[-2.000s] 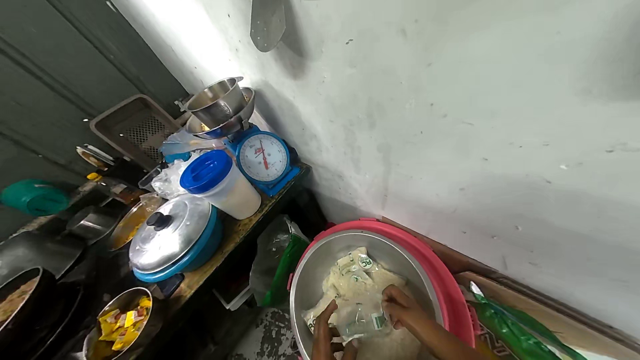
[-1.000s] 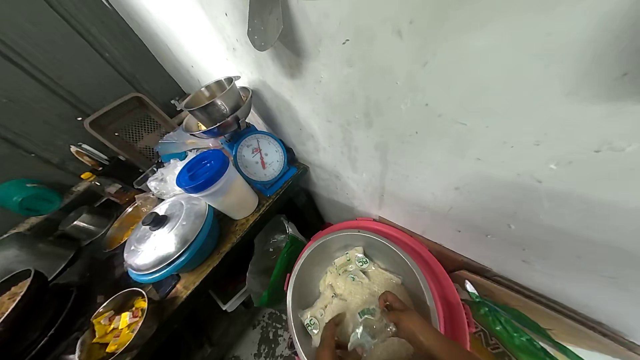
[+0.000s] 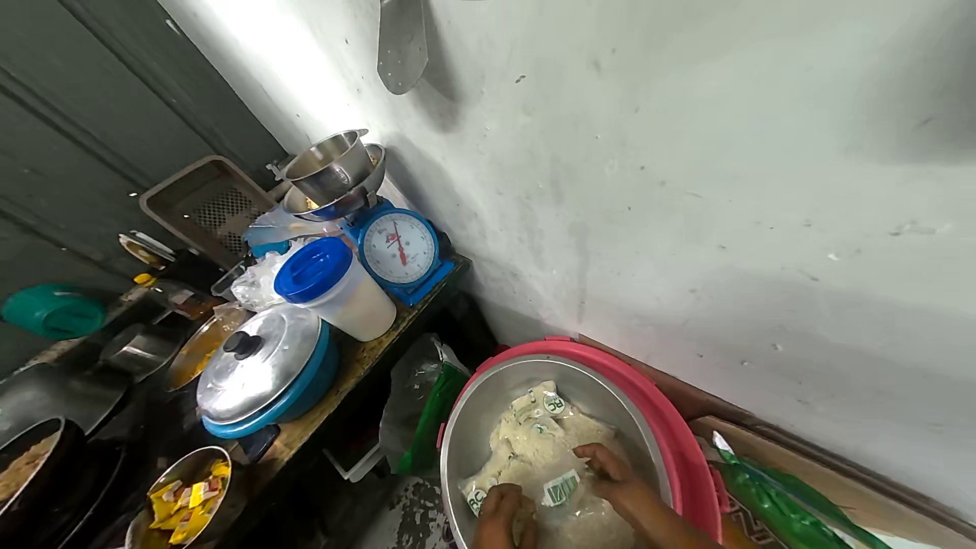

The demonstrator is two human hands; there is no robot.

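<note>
Clear plastic bags of a pale, grainy food [image 3: 534, 438] lie in a wide metal basin [image 3: 473, 427], which rests in a pink plastic tub [image 3: 671, 427]. At the basin's lower left, my left hand [image 3: 505, 518] has its fingers curled at the edge of a bag; whether it grips it is unclear. My right hand [image 3: 618, 476] touches the top of a clear bag with a green printed label [image 3: 562, 488], thumb and fingers bent over the plastic. The lower part of this bag runs out of view.
A counter [image 3: 358, 366] at left bears a blue dial scale [image 3: 400, 248] with metal bowls, a blue-lidded container [image 3: 335, 286], a lidded blue pot [image 3: 263, 366] and a bowl of yellow packets [image 3: 191, 499]. Green plastic packaging [image 3: 785, 496] lies right of the tub, below the wall [image 3: 686, 191].
My hands remain over the bags in the basin. The clear bag's printed label, crumpled near my right hand a second ago, now faces up between both hands.
</note>
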